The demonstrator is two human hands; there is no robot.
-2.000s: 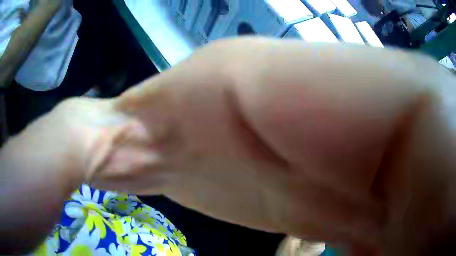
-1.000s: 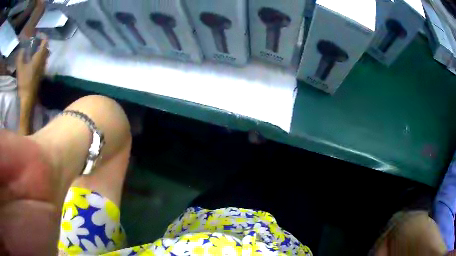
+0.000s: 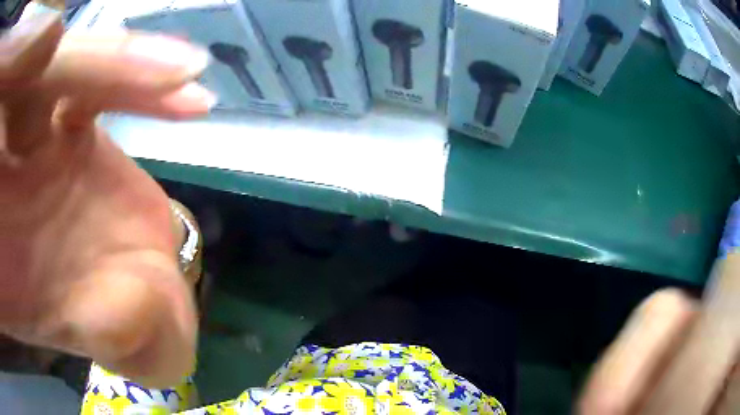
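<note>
My left hand (image 3: 97, 243) is large, blurred and close to the camera at the left, fingers apart, with nothing seen in it. A blurred hand (image 3: 649, 352) is cut off at the lower right, beside a blue sleeve; whose hand it is and whether it holds anything cannot be told. Upright pale retail boxes with dark fan pictures stand beyond. The nearest box (image 3: 491, 85) stands on the green table (image 3: 600, 170), just right of the white sheet (image 3: 349, 158). Another box (image 3: 397, 53) stands on the sheet. My left hand hides the left end of the row.
Another upright box (image 3: 596, 40) stands behind to the right. Long pale boxes (image 3: 690, 40) lie at the far right. The blue sleeve (image 3: 730, 231) is at the right edge. The table's front edge crosses the view above my floral clothing (image 3: 349, 389).
The large blurred arm has left the middle. Since one second ago, my left hand has come up over the left side with its fingers spread. The boxes have shifted left in view.
</note>
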